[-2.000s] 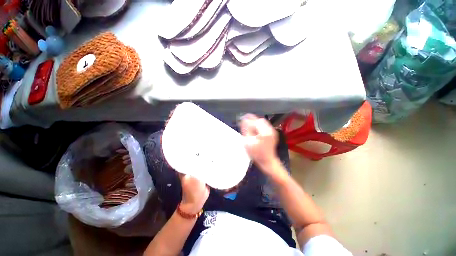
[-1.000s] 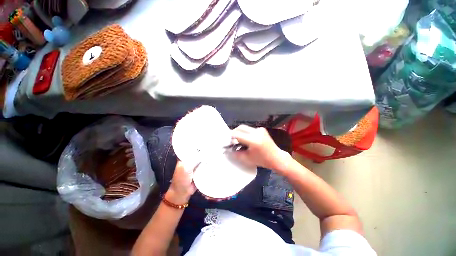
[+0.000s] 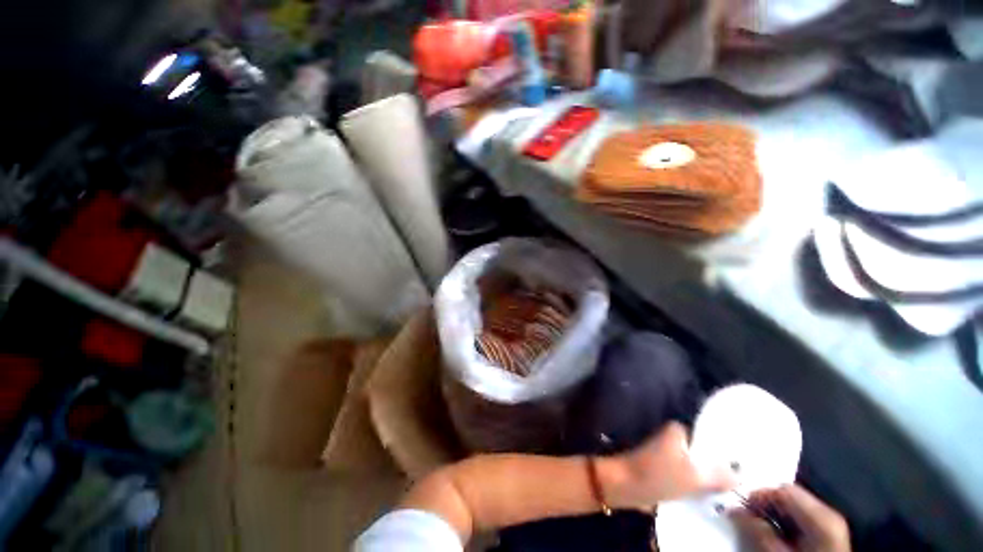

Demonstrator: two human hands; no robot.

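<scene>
The plush piece is over my lap at the lower right, white backing up, bent across its middle, with a tiny dark mark near the centre. My left hand grips its left side. My right hand is at its lower right, near the bottom edge of the picture, with a small dark tool in the fingers touching or just over the backing. Blur hides any needle or thread.
A brown-side-up stack and a red phone lie on the table. White-side-up pieces overlap at right. A plastic bag of pieces stands left of my knees, beside cartons and fabric rolls.
The view has swung left, so the table sits further right and rolls and cartons show. My hands and the piece now appear at the lower right. The piece is still held, white side up.
</scene>
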